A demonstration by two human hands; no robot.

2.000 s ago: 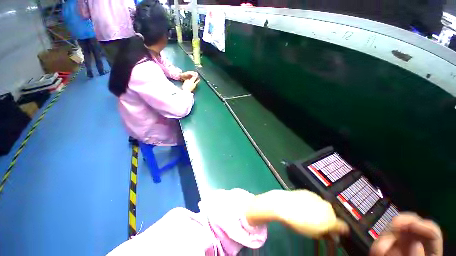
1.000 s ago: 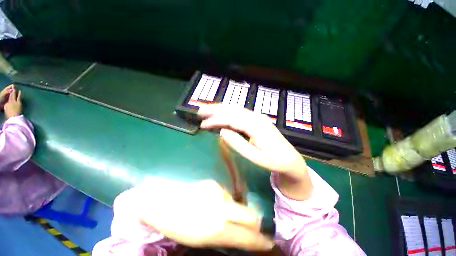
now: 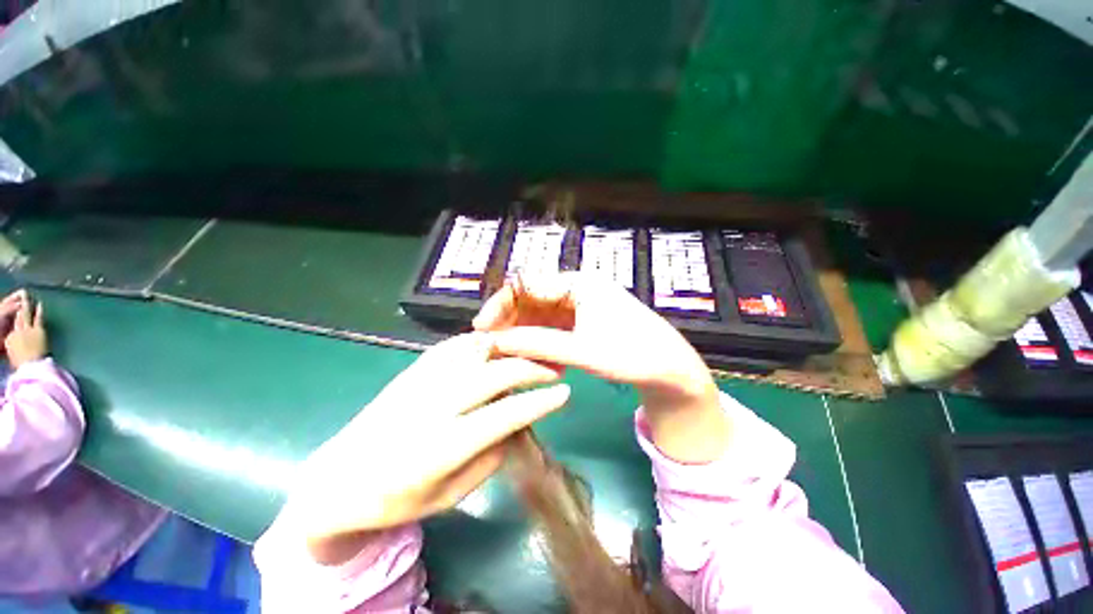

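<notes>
A lock of long brown hair [image 3: 563, 510] rises from the bottom edge of the view to my fingers. My left hand [image 3: 420, 438] holds it from the left, fingers stretched to the right. My right hand [image 3: 611, 342] is at the upper end of the lock, thumb and fingers bent round in a loop, with brown strands showing between them. The fingertips of both hands meet or overlap. Thin hair ends stick up above my right hand, in front of the phone tray. Both hands are bare, with pink cuffs.
A black phone tray [image 3: 779, 342] with several lit devices lies behind my hands on a brown board [image 3: 857, 348]. More trays [image 3: 947, 480] are at the right, near a slanted post wrapped in yellowish tape [image 3: 983, 306]. Another person's hands and pink sleeve [image 3: 42, 414] are at the left.
The view has swung from the aisle and seated coworker to the bench and trays. My hands, apart one second ago, are now together at the upper end of the hair.
</notes>
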